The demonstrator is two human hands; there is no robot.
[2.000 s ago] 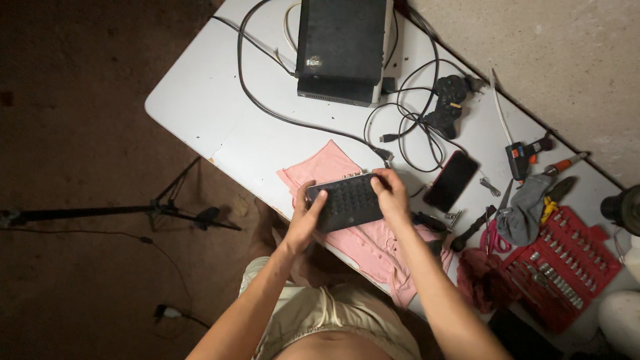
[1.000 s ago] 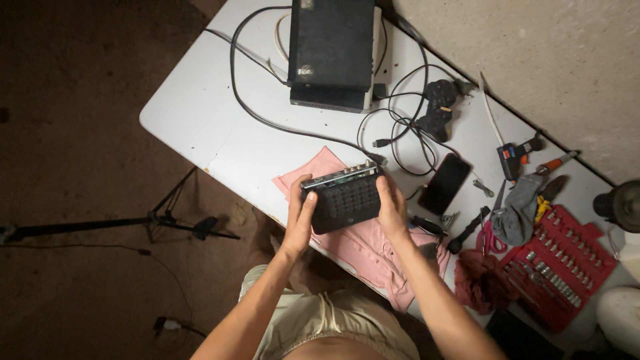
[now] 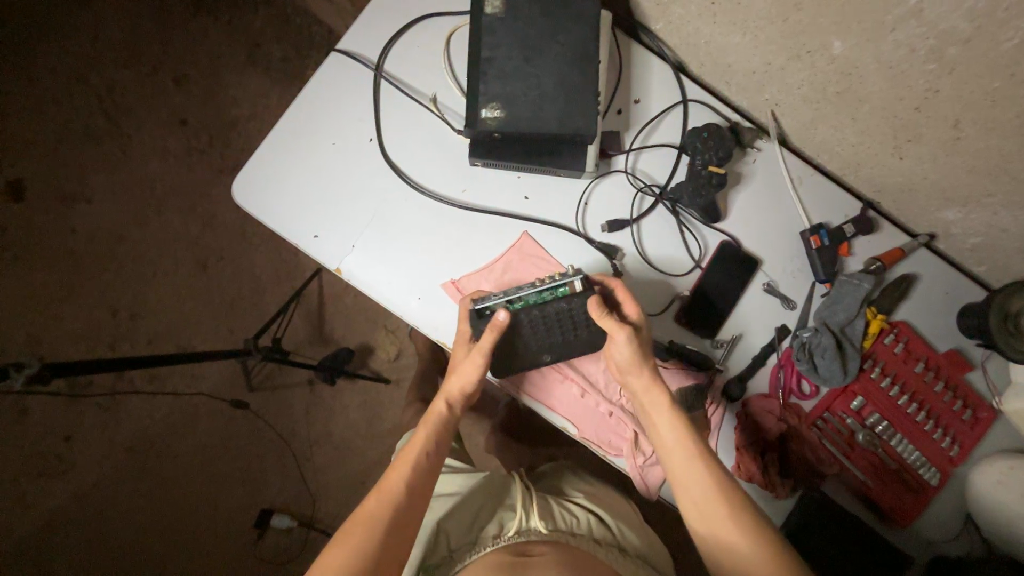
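Between my two hands is a small black electronic box with a vented face, held above a pink cloth. Along its far edge a gap shows a green circuit board and a row of metal connectors. My left hand grips its left end, the thumb on the vented face. My right hand grips the right end, its thumb near the upper right corner. A cable plug lies on the white table just beyond the box.
A larger black device stands at the back, with looped cables and a game controller. To the right lie a smartphone, a glue gun, a soldering iron, a grey cloth and a red socket set. A tripod stands left.
The box has tilted in my hands, and its far edge has come open, baring the circuit board, which did not show two seconds ago. Both hands stay on its ends.
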